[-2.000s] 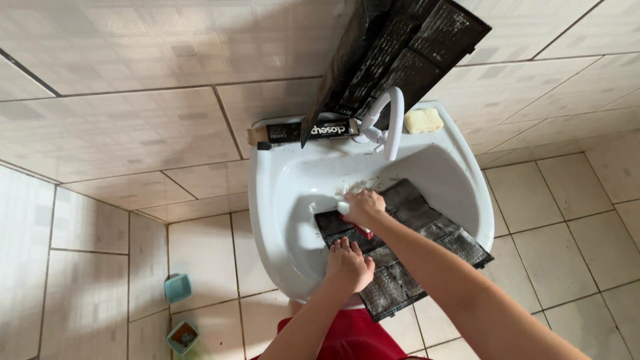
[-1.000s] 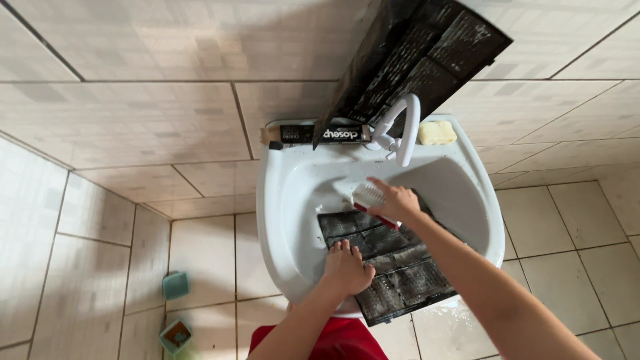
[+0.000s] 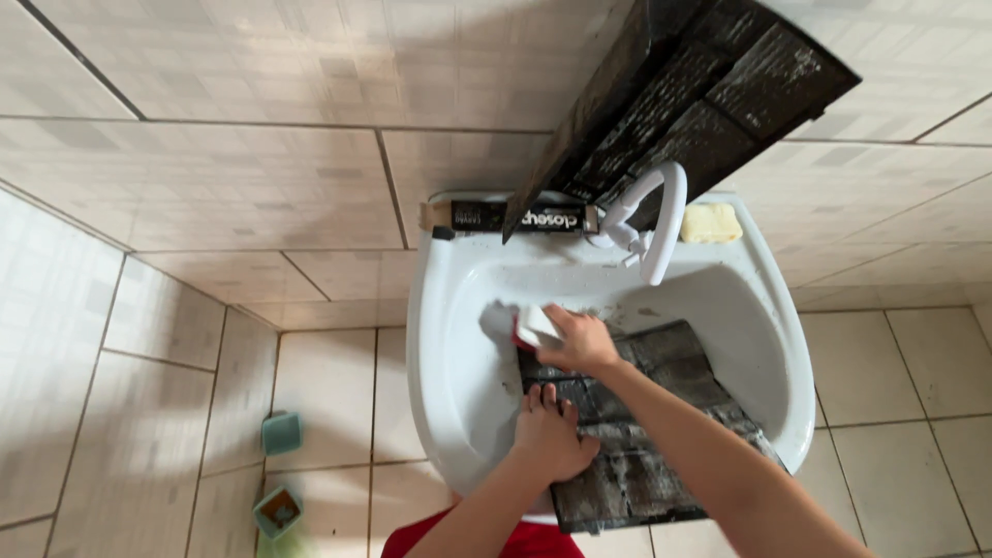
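Note:
A dark slatted panel (image 3: 643,480), streaked with whitish suds, lies tilted in the white sink (image 3: 457,372) and sticks out over its front rim. My left hand (image 3: 554,438) rests with spread fingers on the panel's left part, holding nothing. My right hand (image 3: 581,341) grips a scrub brush (image 3: 537,327) with white bristles and a red body, at the panel's upper left corner. The brush is slightly blurred, and whether its bristles touch the panel cannot be told.
A second dark panel (image 3: 721,101) leans on the tiled wall behind the white faucet (image 3: 665,225). A Closeup toothpaste box (image 3: 550,218) and a pale yellow soap bar (image 3: 711,223) lie on the sink's back ledge. Two small teal containers (image 3: 281,433) (image 3: 277,512) are on the floor at left.
My right hand has moved left with the brush since one second ago, to the panel's upper left corner. The brush bristles faced up then. My left hand stays on the panel.

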